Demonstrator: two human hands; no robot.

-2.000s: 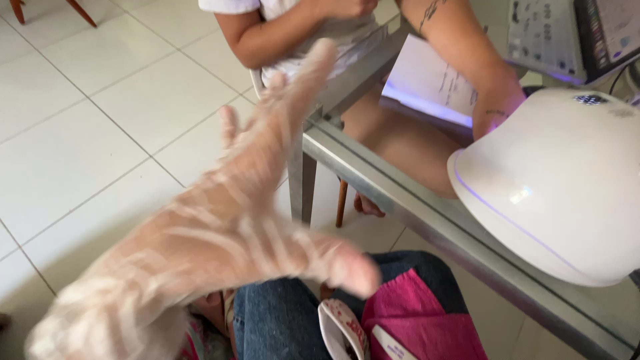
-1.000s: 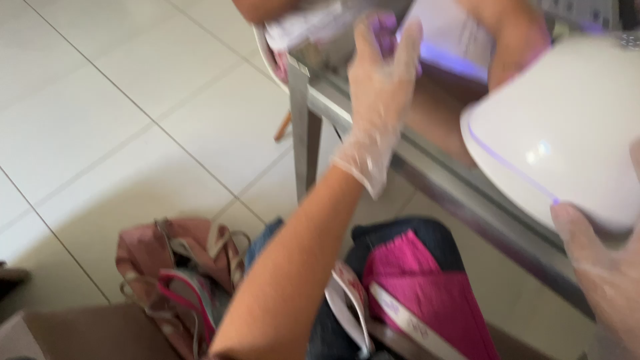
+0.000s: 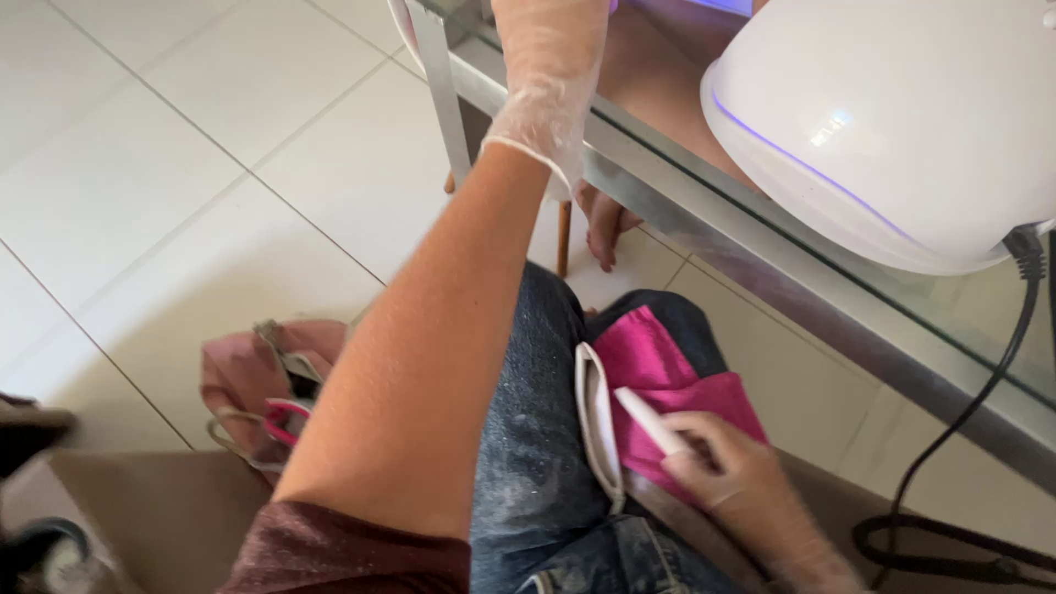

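My left hand (image 3: pixel 549 58), in a clear disposable glove, reaches over the near edge of the glass table; its fingers lie beyond the top of the view. A bit of purple shows beside it. My right hand (image 3: pixel 718 462), also gloved and slightly blurred, is low over my lap, closed around a slim white stick-like object (image 3: pixel 652 421). Beneath it a bright pink cloth (image 3: pixel 652 346) lies on my jeans, beside an open pouch with a pale rim (image 3: pixel 598 429). On the table at the upper right stands a white nail lamp (image 3: pixel 874 124) with a violet glow along its edge.
The metal frame of the glass table (image 3: pixel 792 305) runs diagonally at the right. A black power cable (image 3: pixel 973 404) hangs from the lamp and loops near my right side. A pink bag (image 3: pixel 272 379) stands at the lower left. Another person's foot (image 3: pixel 602 223) is under the table.
My right hand has moved from beside the lamp down to my lap, and now has the white object in it. My left hand has gone from mid-view to over the table.
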